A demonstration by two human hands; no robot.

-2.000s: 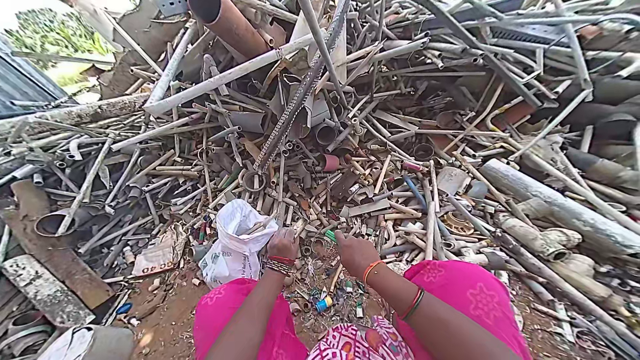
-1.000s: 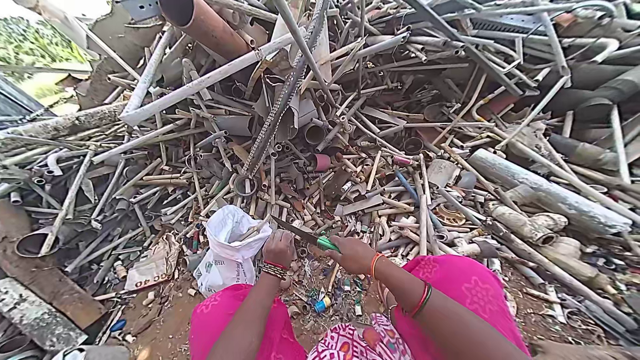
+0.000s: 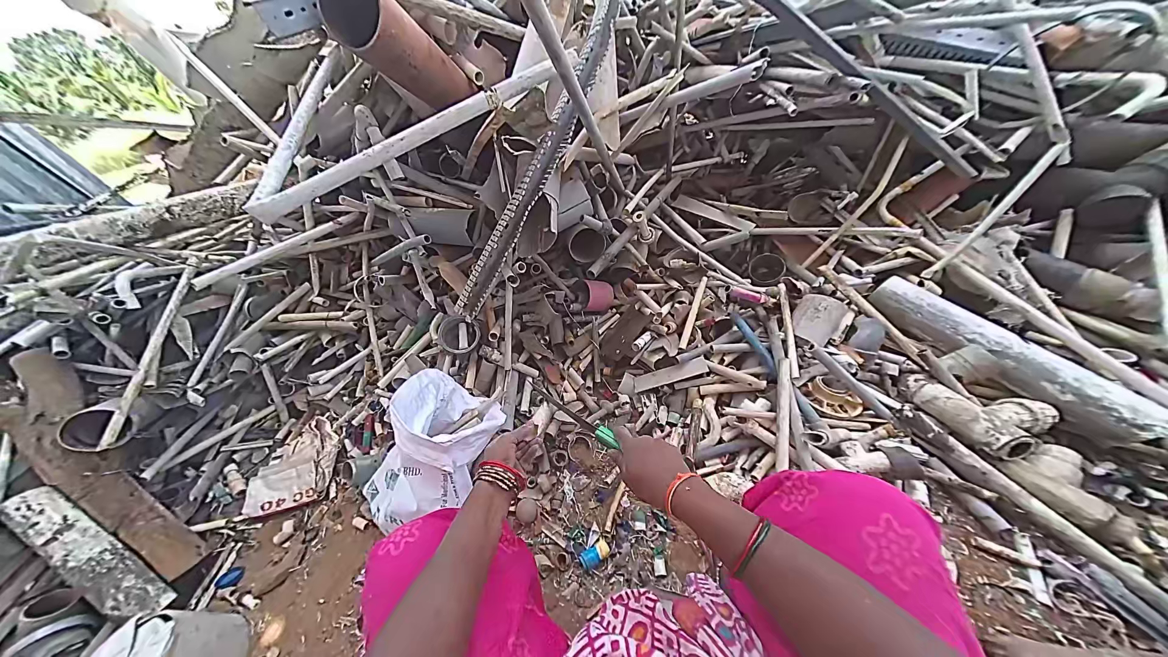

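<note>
My right hand (image 3: 650,467) is closed around the green handle (image 3: 606,437) of a knife. The knife's dark blade (image 3: 568,412) points up and left, close to my left hand. In my left hand (image 3: 513,449) is a short, pale pipe piece (image 3: 542,420), held between the fingers beside the blade. Just left of that hand stands a white woven sack (image 3: 422,474), its mouth open, with pale pipe pieces (image 3: 467,420) showing inside.
A large heap of scrap plastic pipes (image 3: 365,319) rises ahead. A thick grey pipe (image 3: 1013,347) lies at right, a brown pipe (image 3: 411,55) at the top. A flattened printed bag (image 3: 292,470) and a blue and yellow piece (image 3: 594,554) lie on the soil.
The knife blade, plainly seen reaching toward my left hand one second ago, now angles more steeply up and left. Both hands stay close together beside the sack.
</note>
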